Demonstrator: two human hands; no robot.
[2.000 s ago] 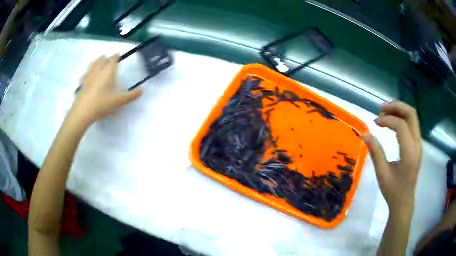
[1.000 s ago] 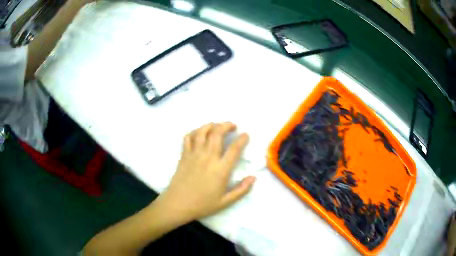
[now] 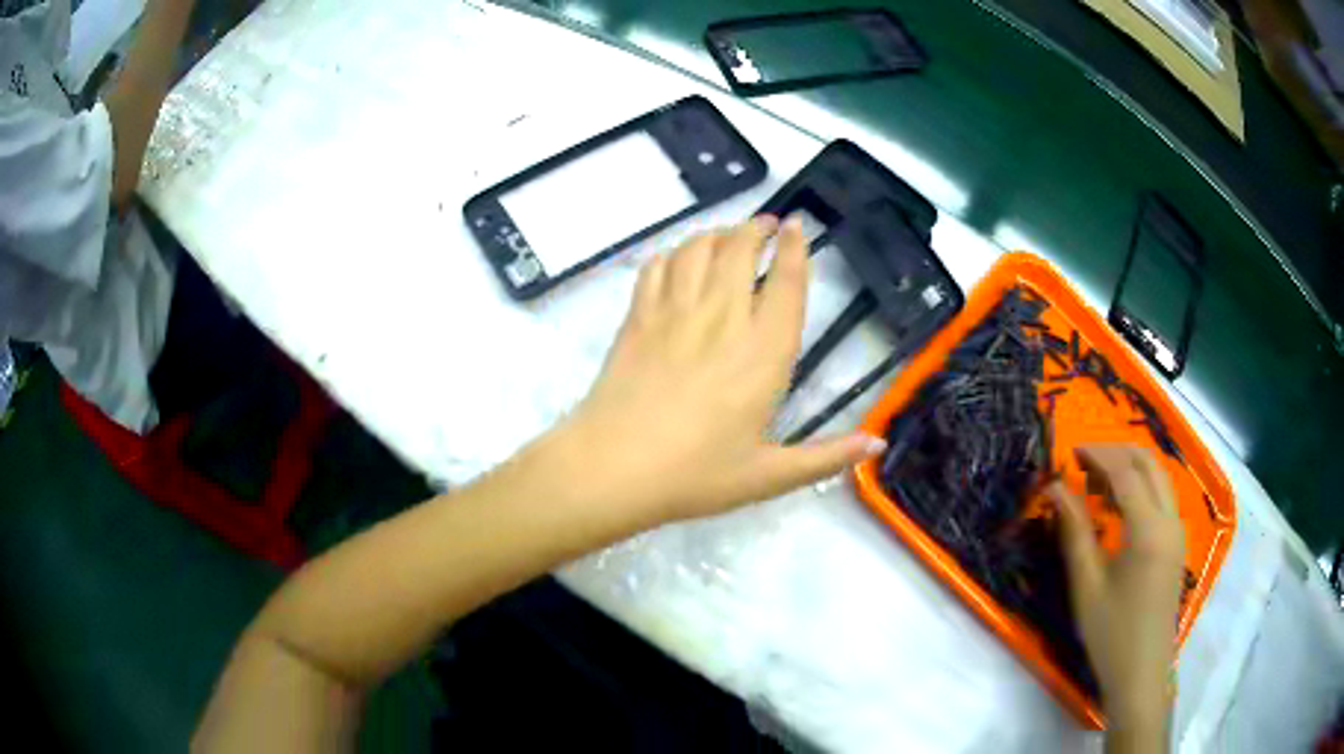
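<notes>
My left hand is spread over two overlapping black phone middle frames, its thumb near the tray's left rim. It hides their lower ends, and I cannot tell whether it grips one. Another middle frame lies flat on the white table to the left, not touching my hand. The orange parts tray holds a heap of black slivers. My right hand is inside the tray, thumb and forefinger bent over the slivers. Whether a sliver is between its fingertips cannot be seen.
The green conveyor belt runs behind the white table. It carries one frame at the back and another beyond the tray. A neighbouring person's pale sleeve is at the far left, near a red stool.
Two overlapping frames now lie beside the tray, under my left hand, which has moved up and right. My right hand has come back into view, in the tray. The belt frames have shifted left in view.
</notes>
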